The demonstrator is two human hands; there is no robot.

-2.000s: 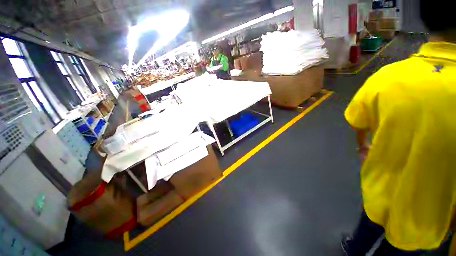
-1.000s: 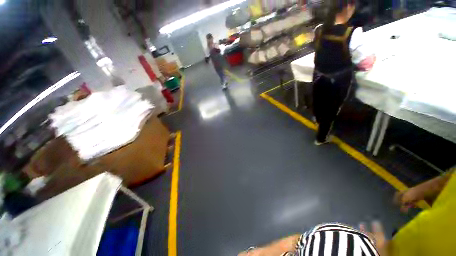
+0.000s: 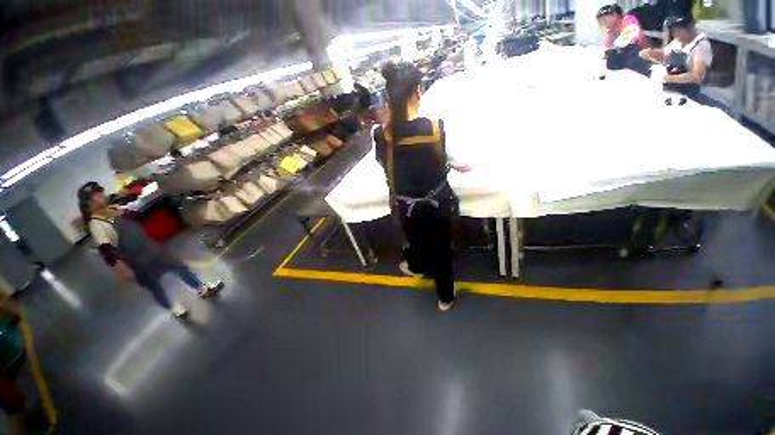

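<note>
A very large worktable (image 3: pixel 501 197) spread with white sheet material (image 3: pixel 578 127) stands ahead and to the right, with its edge hanging over white legs. Several small dark objects (image 3: pixel 676 101) lie on it near the far side. Neither of my hands is in view. Only a bit of my black-and-white striped clothing (image 3: pixel 616 427) shows at the bottom edge.
A person in a dark apron (image 3: pixel 416 170) stands at the table's near left. Two people are at its far side. Another person (image 3: pixel 132 246) is on the left walkway. Shelves of cartons (image 3: pixel 229 170) run behind. A yellow line (image 3: pixel 544 291) crosses the dark floor.
The view has swung right, bringing the white table to the front. The yellow-shirted person, the carton of stacked white sheets and my forearm have left the picture.
</note>
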